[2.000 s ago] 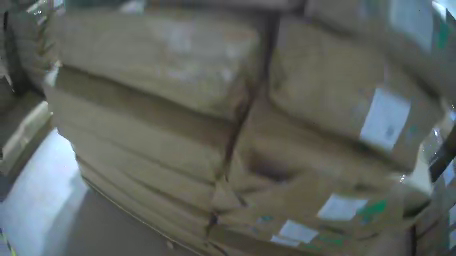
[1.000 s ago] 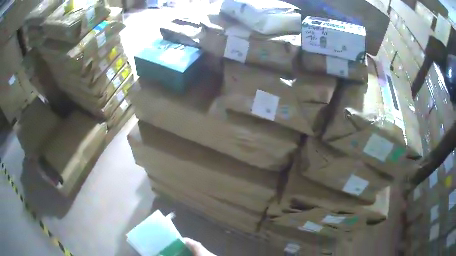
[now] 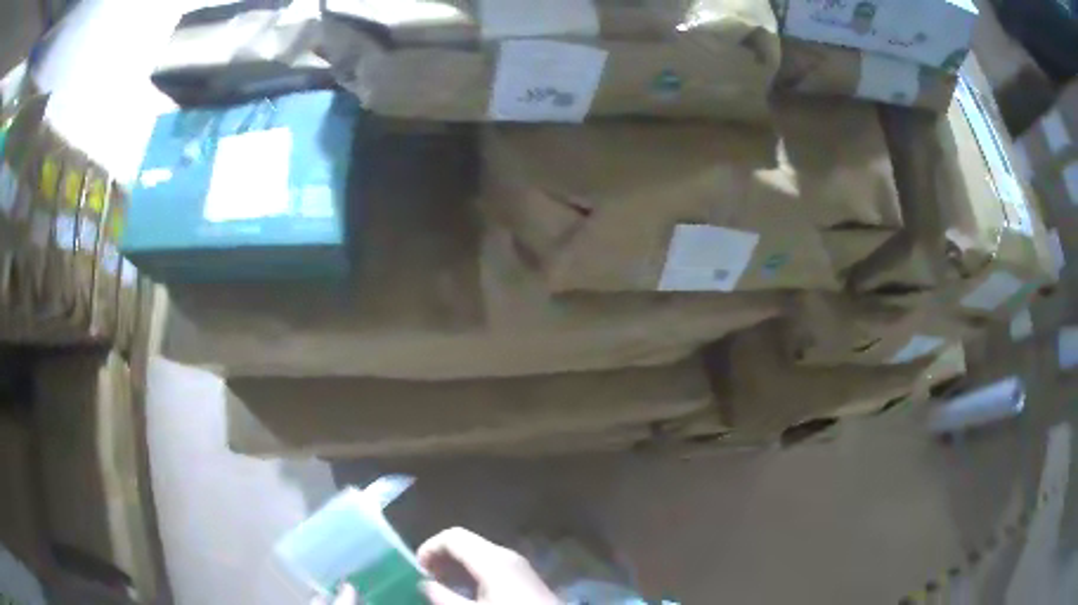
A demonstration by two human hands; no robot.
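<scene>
A sticker sheet, pale blank backing on the left and bright green stickers on the right, is held low in front of me. A pale strip curls up from its top edge. My left hand shows only as fingertips at the bottom edge, on the sheet's lower side. My right hand has its thumb and curled fingers at the green part's right edge, pinching there. Whether a single sticker is lifted is too blurred to tell.
Stacked paper-wrapped parcels with shipping labels stand ahead. A green-blue box sits on them at left. More parcels stand far left. A white roll is at right. Yellow-and-black floor tape runs lower right.
The view has swung from a close, blurred parcel stack to a more level view of it. The sheet stays low in front, and more of my right hand and my left fingertips now show.
</scene>
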